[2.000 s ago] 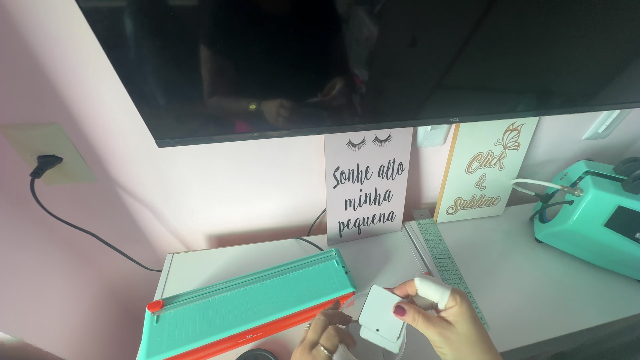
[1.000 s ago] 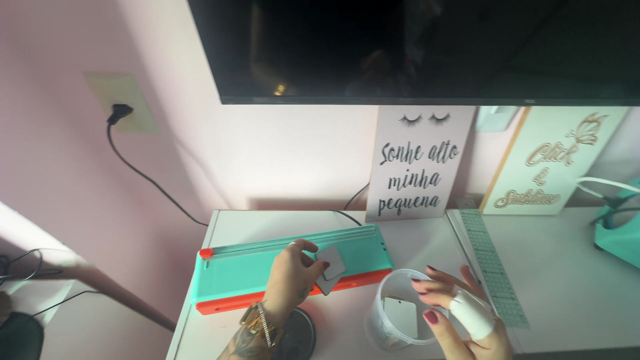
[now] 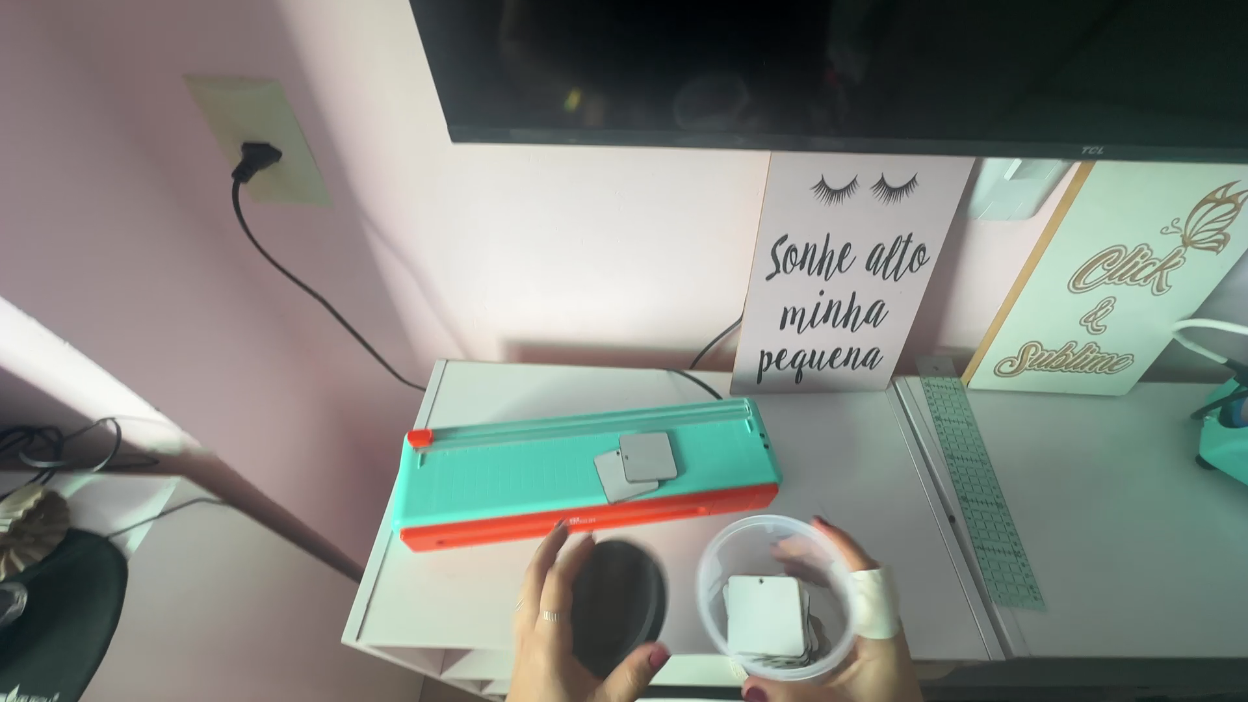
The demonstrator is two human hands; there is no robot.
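My left hand (image 3: 556, 629) grips a round black lid (image 3: 617, 609) at its edges, near the front of the white cabinet top. To its right, my right hand (image 3: 873, 624), with a white wrap around one finger, holds a clear plastic tub (image 3: 717, 585) by its side. Inside the tub lies a stack of white square tags (image 3: 767, 616) with rounded corners, the top one showing a small hole. Two more square tags (image 3: 647, 457) overlap on the turquoise and orange paper trimmer (image 3: 507, 480), beyond my hands.
A green ruler (image 3: 980, 487) lies right of the tub. Two lettered signs (image 3: 848, 283) (image 3: 1102, 292) lean on the wall under a TV (image 3: 780, 78). A turquoise machine (image 3: 1224, 439) stands at the right edge. A black cord (image 3: 322, 302) runs from a wall outlet.
Two tags now lie on the trimmer; one second ago my left hand held a tag over it. That hand has moved down to the black lid. My right hand has closed around the tub.
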